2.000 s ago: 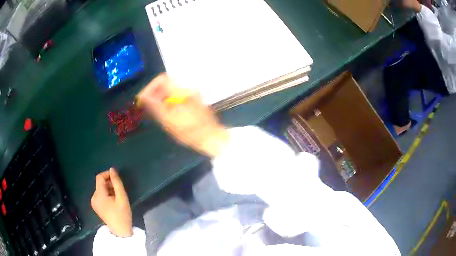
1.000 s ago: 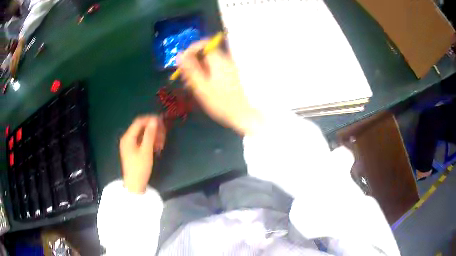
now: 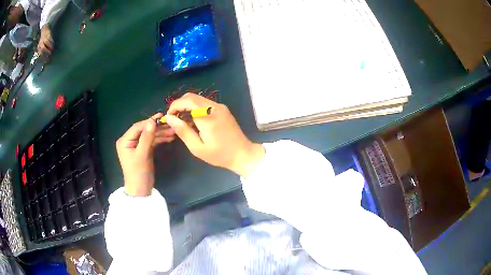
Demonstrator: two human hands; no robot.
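Note:
My right hand (image 3: pixel 215 134) grips a yellow pen-sized tool (image 3: pixel 202 112), its tip pointing left to my left hand's fingertips. My left hand (image 3: pixel 139 150) has thumb and fingers pinched together at the tool's tip. A small dark thing shows between the fingertips, too small to name. The two hands meet just in front of a heap of thin dark-red pieces (image 3: pixel 188 94), partly hidden by my right hand. A black bin with shiny blue contents (image 3: pixel 189 43) stands beyond the heap.
A black pocketed tray (image 3: pixel 64 166) lies at left with a few red housings (image 3: pixel 30 151) in its edge pockets. One red housing (image 3: pixel 60 101) lies beyond it. A spiral-bound stack (image 3: pixel 323 59) is at right, an open carton (image 3: pixel 430 177) below. Another person's hand (image 3: pixel 46 42) is at the upper left.
My right hand with the yellow tool has come down from near the blue bin to my left hand. My left hand has shifted slightly left. The view has also shifted.

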